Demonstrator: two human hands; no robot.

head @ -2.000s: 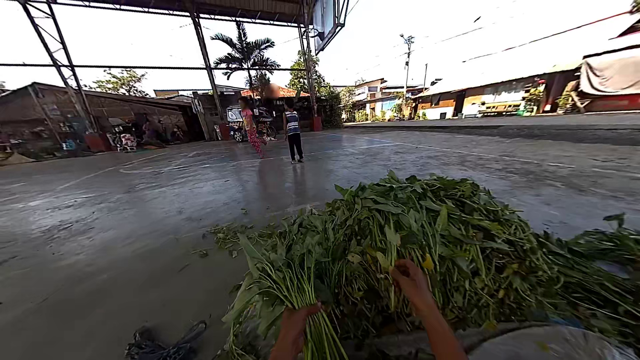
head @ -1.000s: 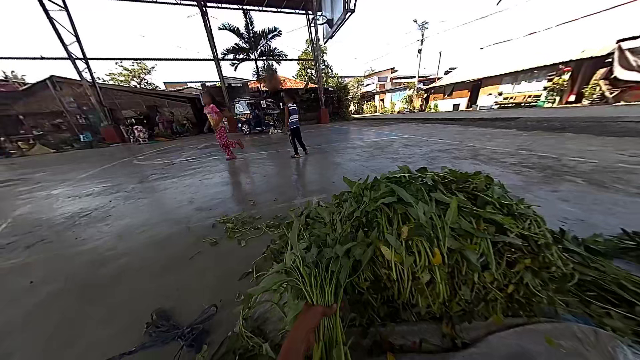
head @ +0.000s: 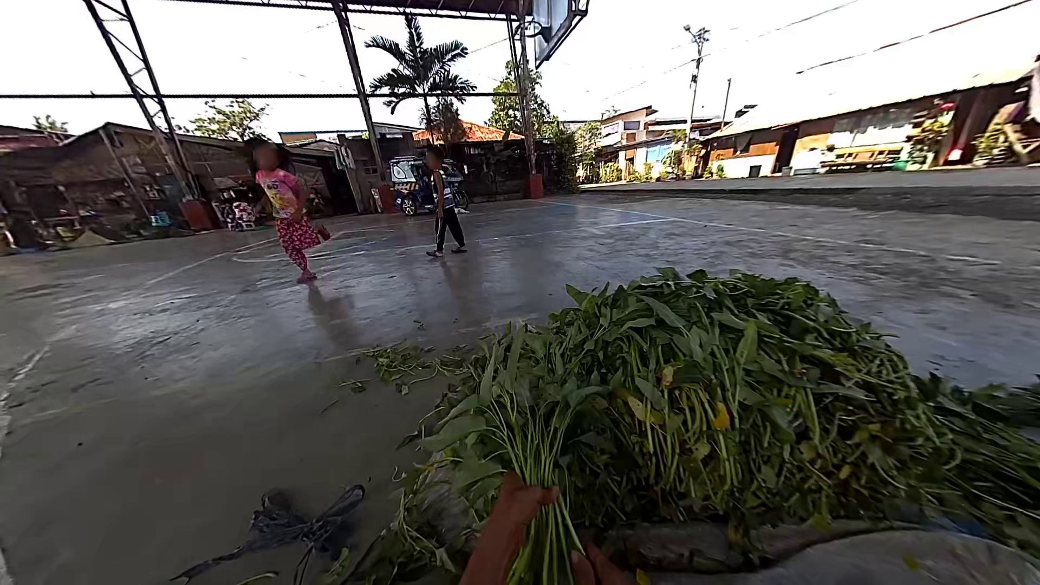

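Note:
My left hand [head: 516, 516] is closed around a bunch of leafy green stems [head: 532, 439], which stands upright with its leaves fanned out at the top. Low at the bottom edge, my right hand [head: 597, 566] is at the lower ends of those stems; only part of it shows, and its grip is unclear. To the right of both hands lies a large heap of the same leafy greens [head: 731, 390], with a few yellow leaves in it.
Dark plastic strips [head: 305, 524] lie on the concrete floor left of my hands. Loose greens [head: 406, 361] are scattered beyond. A grey sack-like surface [head: 877, 561] is at bottom right. Two people [head: 288, 203] are out on the court, with a motor tricycle [head: 410, 187] behind them.
My right hand has moved from the heap down to the lower stems. My left hand still holds its bunch. The person in pink has moved left and nearer.

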